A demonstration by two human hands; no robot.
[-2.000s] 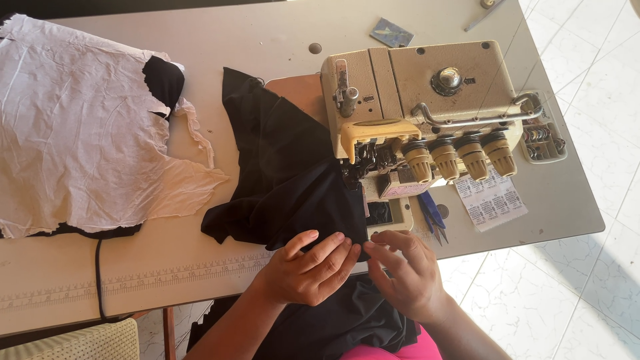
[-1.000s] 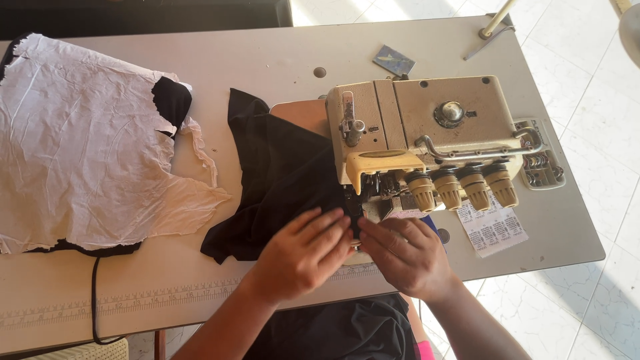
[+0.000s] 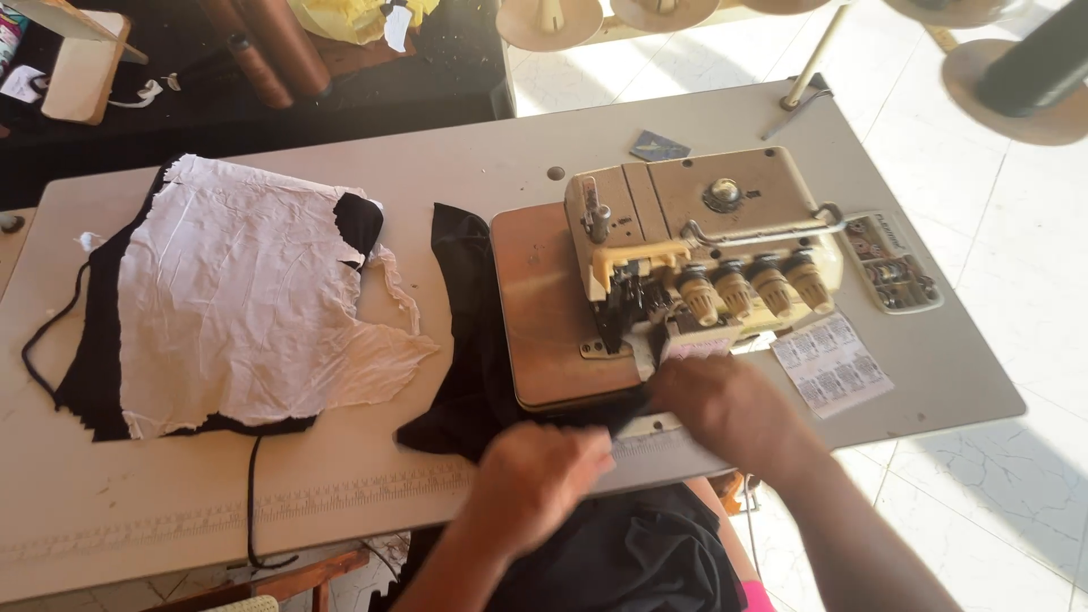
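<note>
An overlock sewing machine [image 3: 705, 212] stands on the sewing table [image 3: 340, 493]. Black fabric [image 3: 476, 357] lies left of its copper-coloured bed plate [image 3: 544, 340] and runs along the plate's near edge between my hands. My left hand [image 3: 544, 476], slightly blurred, is closed on that fabric near the table's front edge. Blurred too, my right hand [image 3: 722, 408] grips the fabric's other end just in front of the presser foot area; its fingertips are partly hidden. White fabric [image 3: 238, 297] with ragged edges lies over another black piece [image 3: 93, 365] at the left. More black cloth [image 3: 646, 552] covers the lap.
A printed paper sheet [image 3: 833, 361] and a parts tray [image 3: 897, 263] lie right of the machine. Behind it are a small blue-grey piece [image 3: 660, 145] and a thread stand's pole [image 3: 816, 59]. Brown thread cones [image 3: 280, 51] lie on a dark surface at the back left.
The black fabric no longer covers the machine's bed plate; it has moved off toward the left and front. My hands have moved apart. The view has shifted and shows more behind the table.
</note>
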